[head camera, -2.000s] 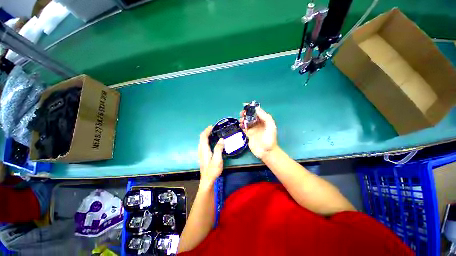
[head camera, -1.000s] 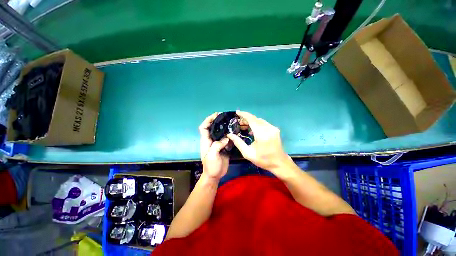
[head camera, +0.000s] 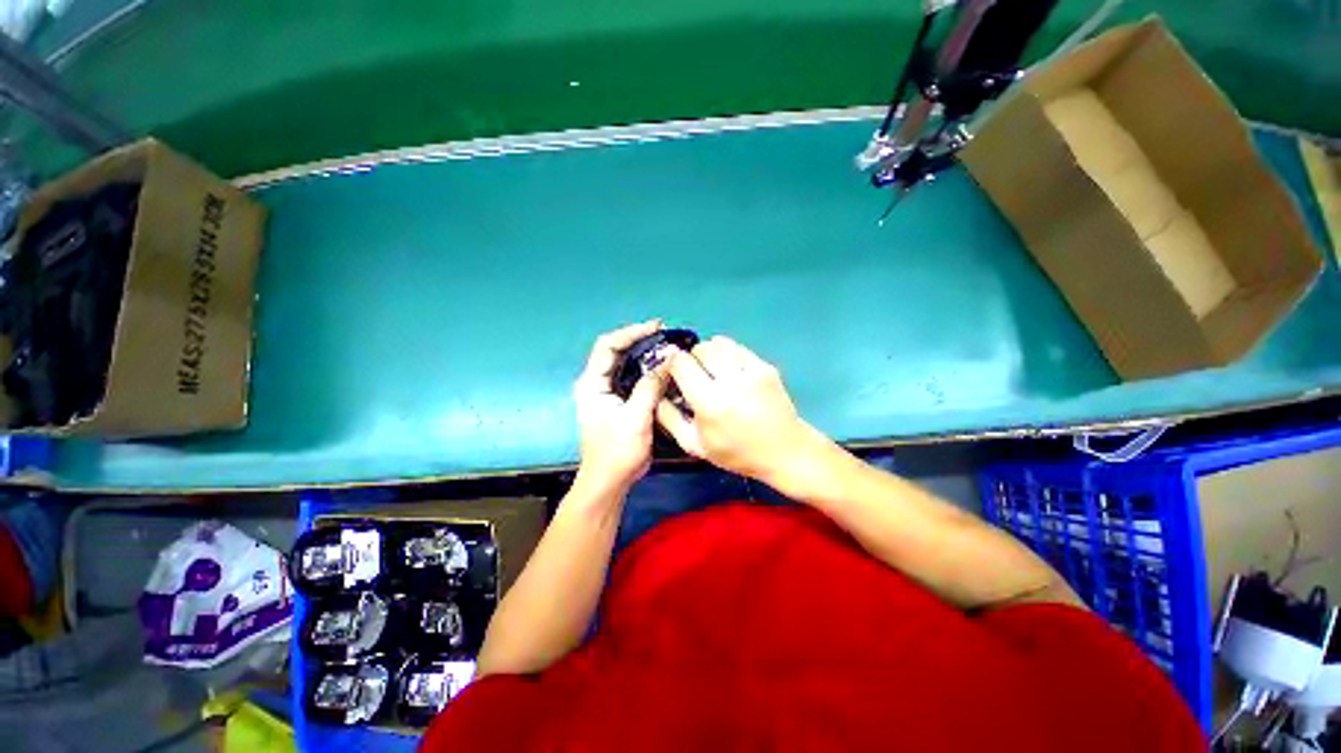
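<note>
A black rounded housing (head camera: 635, 362) is held just above the front part of the teal bench mat, mostly covered by fingers. My left hand (head camera: 615, 412) grips its left side. My right hand (head camera: 732, 409) is on its right side, with fingers pressed on a small silvery part (head camera: 658, 358) in the housing's open side. How far the part sits inside cannot be told. Both hands are bare.
A power screwdriver (head camera: 915, 147) hangs over the mat's back right. An open empty carton (head camera: 1088, 236) stands right, a printed carton (head camera: 206, 316) with black parts left. Below the bench are a left blue crate (head camera: 305, 736) of black-and-silver units and a right blue crate (head camera: 1177, 574).
The silvery part, held apart in my right hand two seconds ago, is now at the housing. My right fingers have closed in over it. The view has shifted slightly.
</note>
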